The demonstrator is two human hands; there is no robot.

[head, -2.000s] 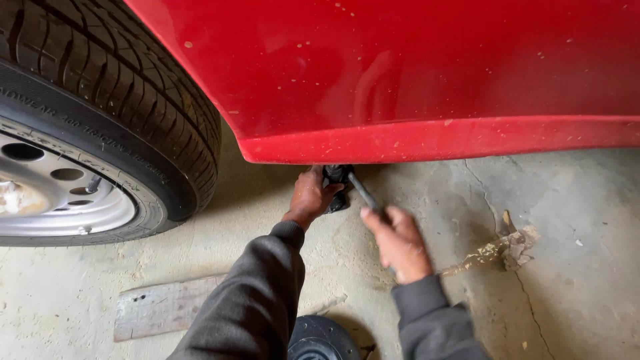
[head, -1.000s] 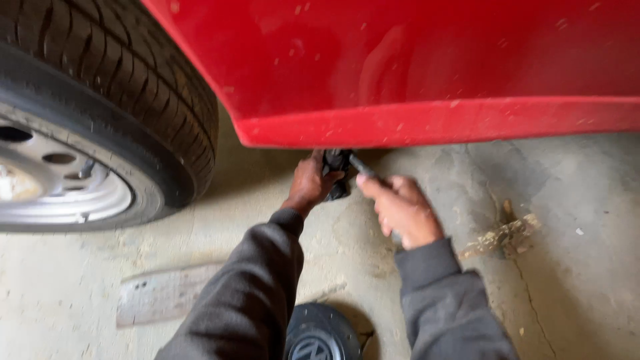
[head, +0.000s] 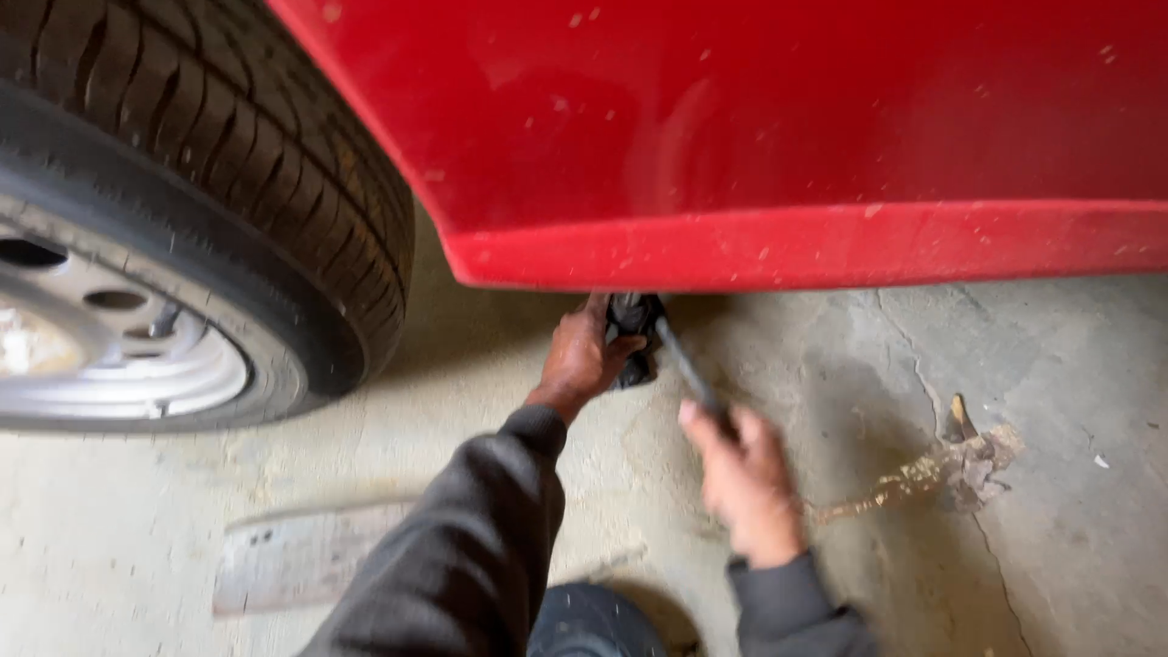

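Note:
Below the sill of a red car (head: 730, 246), a black jack (head: 636, 342) stands partly hidden under the body. My left hand (head: 579, 356) grips its left side. My right hand (head: 748, 474), somewhat blurred, is closed around a dark metal bar (head: 691, 370) that slants up and left to the jack. Whether the bar's far end is fixed to the jack cannot be made out clearly. The jack's upper part and what it touches under the sill are hidden.
A tire (head: 301, 228) on a silver steel wheel (head: 196, 374) is at the left. On the concrete floor lie a flat grey board (head: 292, 557), a dark round cap (head: 593, 625) at the bottom edge, and broken debris (head: 976, 465) beside a crack at the right.
My right hand and the bar have shifted a little between frames, with the hand still around the bar. My left hand has stayed at the jack.

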